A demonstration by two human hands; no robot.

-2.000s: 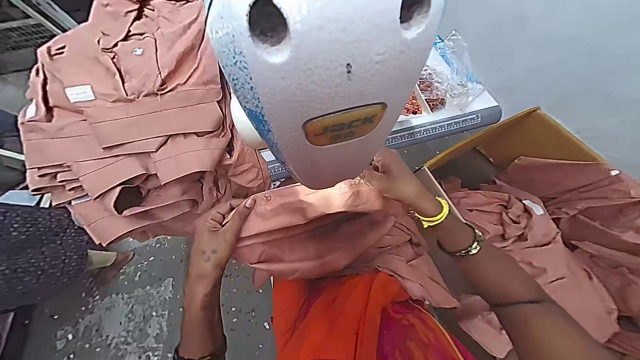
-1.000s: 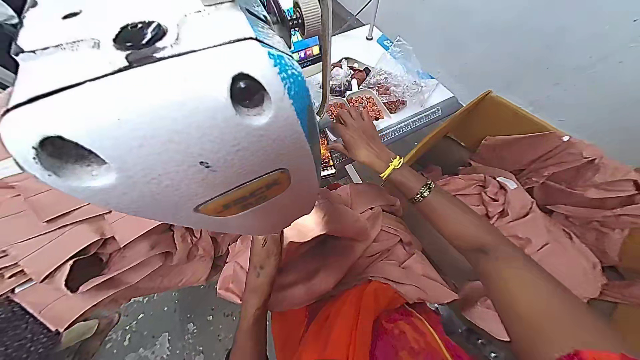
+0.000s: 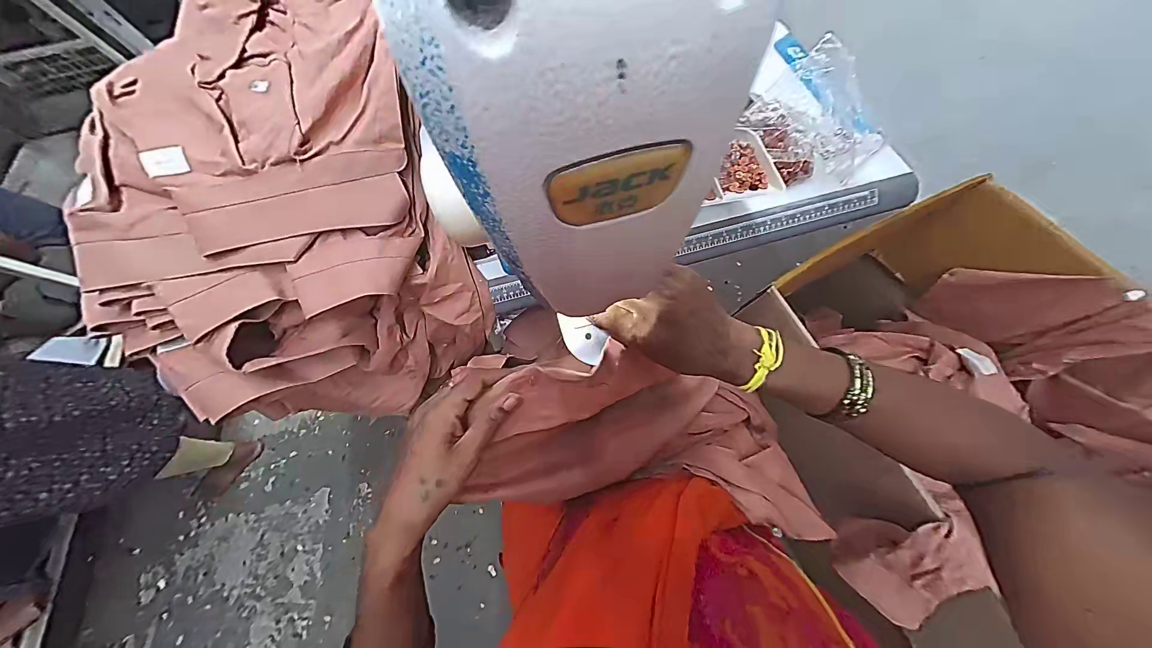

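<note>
A salmon-pink garment (image 3: 585, 432) lies over my lap, its upper edge beneath the white head of a Jack industrial sewing machine (image 3: 594, 99). On the garment's left end rests my left hand (image 3: 454, 432), thumb and fingers pressing the cloth; how firmly it grips cannot be told. My right hand (image 3: 679, 324), with a yellow band at its wrist, is curled close under the machine head, by a small lit white part (image 3: 585, 337). Its fingertips are partly hidden, so whether they pinch a button or cloth does not show. Small reddish-brown buttons (image 3: 745, 169) fill a tray behind the head.
A tall stack of folded pink garments (image 3: 288, 216) stands at the left. On the right, an open cardboard box (image 3: 954, 211) holds more pink garments. Clear plastic bags (image 3: 837, 108) lie on the machine table (image 3: 810, 211), near the buttons. Part of another person (image 3: 81, 441) shows at lower left.
My right hand has come back from the button tray to the underside of the machine head. The view has swung back from its tilt of one second ago.
</note>
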